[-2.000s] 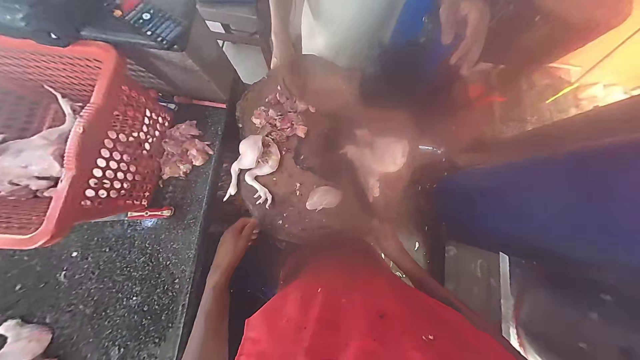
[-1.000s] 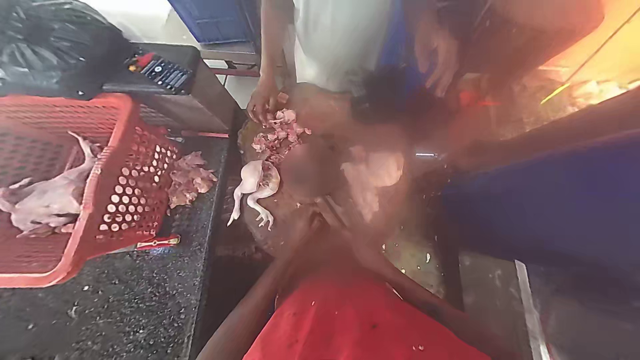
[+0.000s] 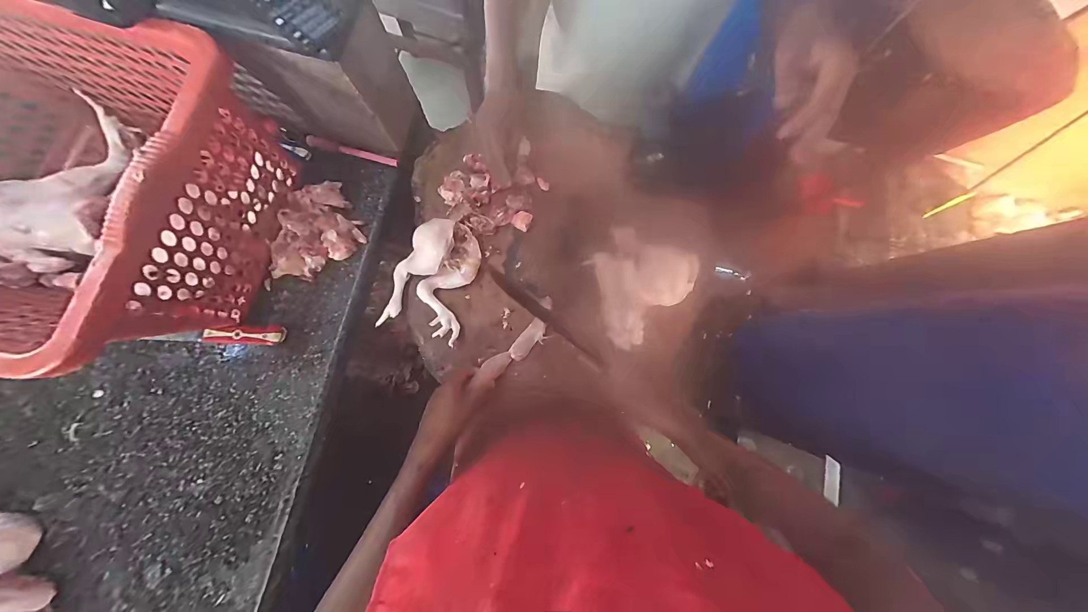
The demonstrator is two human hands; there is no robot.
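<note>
My left hand [image 3: 474, 382] is at the near left edge of a round chopping block [image 3: 442, 170], shut on a pale poultry piece [image 3: 523, 342], perhaps a wing or leg. My right hand [image 3: 616, 393], blurred, grips a long dark knife [image 3: 548, 319] whose blade slants up and left over the block, its tip near the poultry legs. Those poultry legs with feet [image 3: 435, 259] lie at the block's left. Behind them is a pile of chopped meat [image 3: 484, 195], with a co-worker's hand [image 3: 501, 144] at it. A larger pale poultry piece [image 3: 642, 276], blurred, lies on the right.
A red plastic basket [image 3: 110, 221] with plucked poultry [image 3: 59, 208] stands on the dark speckled counter [image 3: 187, 450]. Meat scraps [image 3: 314, 229] and a red-handled tool [image 3: 244, 335] lie beside it. Another hand [image 3: 816, 93] hangs at the upper right, and a blue surface [image 3: 918, 382] is at right.
Two seconds ago my left hand was at the block's left edge with nothing in it; now it holds a poultry piece. The knife now shows plainly. The co-worker's hand remains by the chopped meat.
</note>
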